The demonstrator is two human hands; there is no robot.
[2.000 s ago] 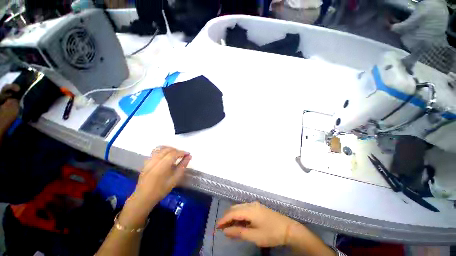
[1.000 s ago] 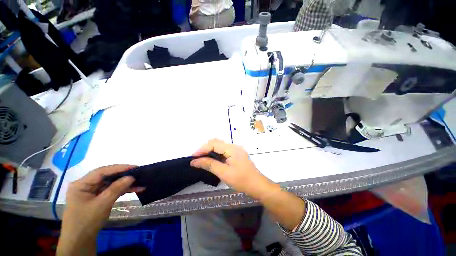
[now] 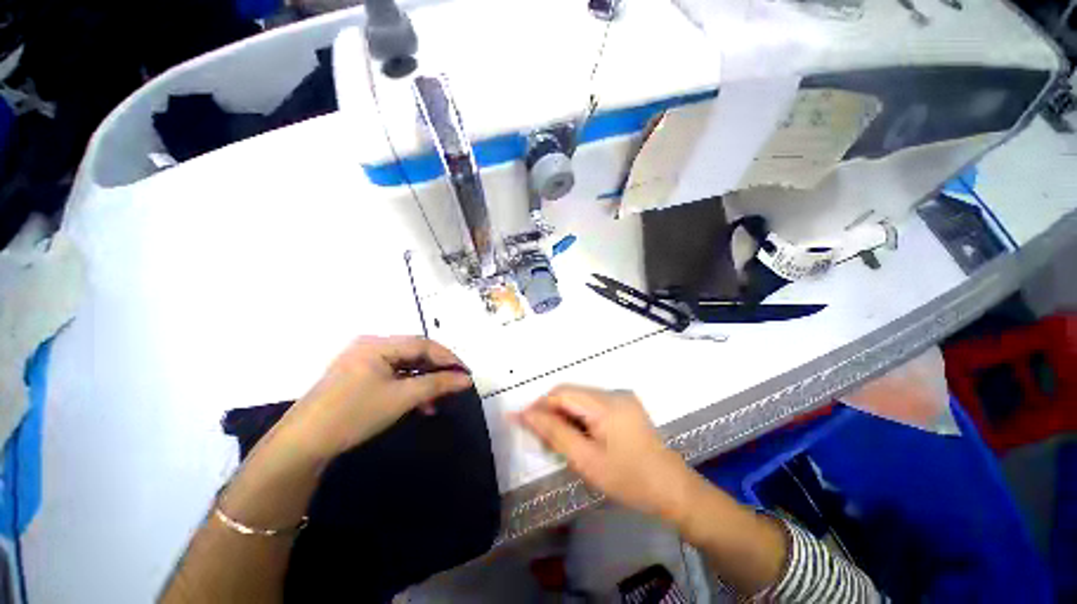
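Note:
A black cut piece (image 3: 408,507) lies at the table's front edge and hangs partly over it. My left hand (image 3: 396,395) grips its upper edge between thumb and fingers. My right hand (image 3: 596,442) is just right of the piece, fingers bent, slightly blurred; no held thing shows in it. The presser foot and needle area (image 3: 490,277) of the white sewing machine (image 3: 532,71) is above both hands, with no cloth seen under it.
Black thread snips (image 3: 638,303) and a black pointed strip (image 3: 762,313) lie right of the needle. A dark square piece (image 3: 687,250) and a label roll (image 3: 797,257) are under the machine arm. Dark scraps (image 3: 213,124) lie at the back left. A blue crate (image 3: 898,496) is below.
The view has shifted toward the machine. The black piece, held by both hands before, now hangs open from my left hand. My right hand has come off it.

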